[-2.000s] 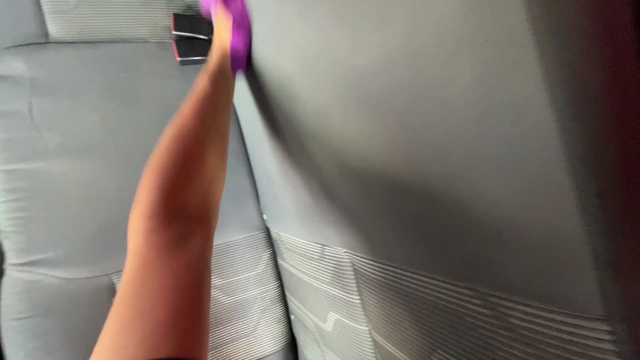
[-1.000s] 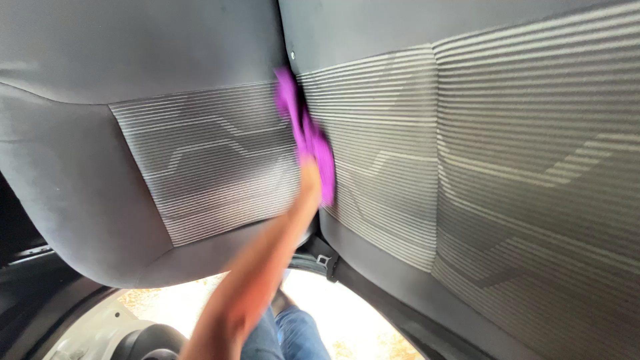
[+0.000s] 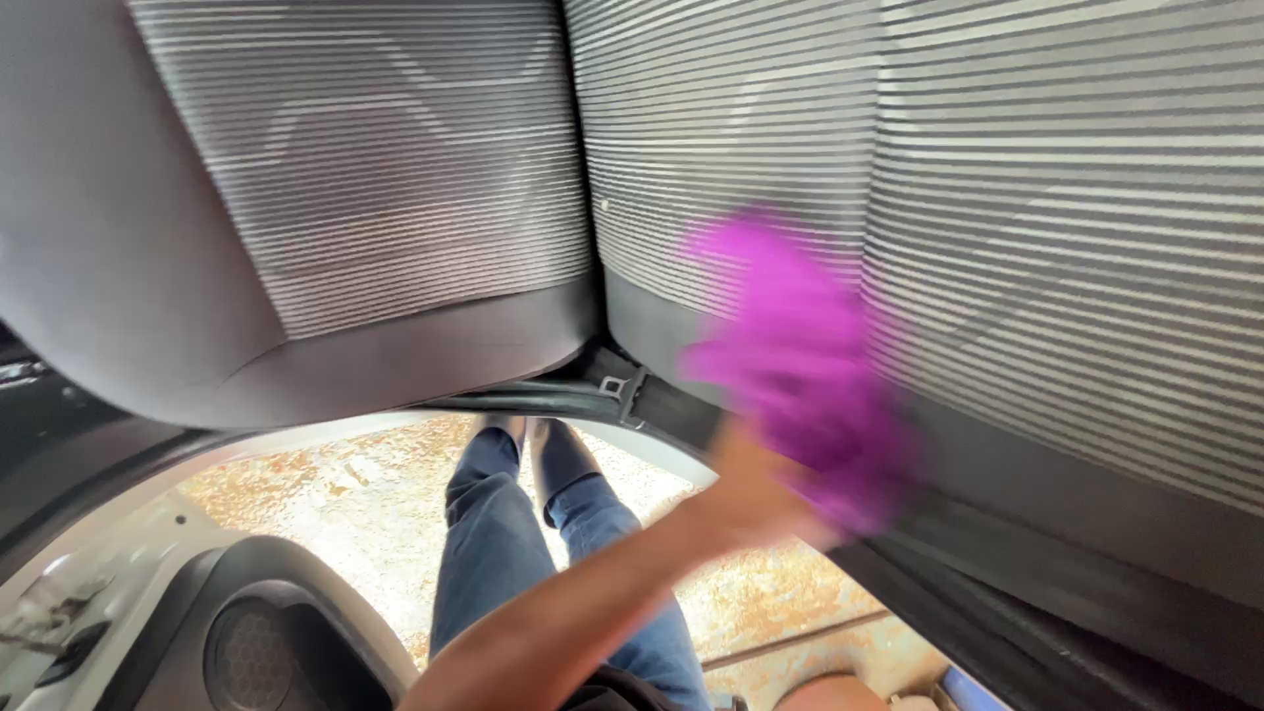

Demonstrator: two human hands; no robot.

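Observation:
My left hand (image 3: 775, 469), blurred, is at the right of centre with a bunched purple cloth (image 3: 810, 346) in it. The cloth lies over the lower part of a striped grey car seat backrest (image 3: 1007, 227) and hides most of my fingers. My forearm reaches up from the bottom edge, across my jeans. To the left, the seat cushion (image 3: 395, 178) with a striped fabric panel meets the backrest at a dark seam. My right hand is not recognisable in view.
A seat belt buckle or metal tongue (image 3: 612, 386) sits by the seat's outer corner. An open car door with a round speaker grille (image 3: 252, 652) is at the lower left. My legs (image 3: 494, 553) stand on mottled ground outside the door opening. A rounded skin-toned shape (image 3: 831, 694) shows at the bottom edge.
The view has swung far toward the door opening. My left hand with the purple cloth was by the belt buckles, then at the cushion and backrest seam, and is now on the backrest's lower part.

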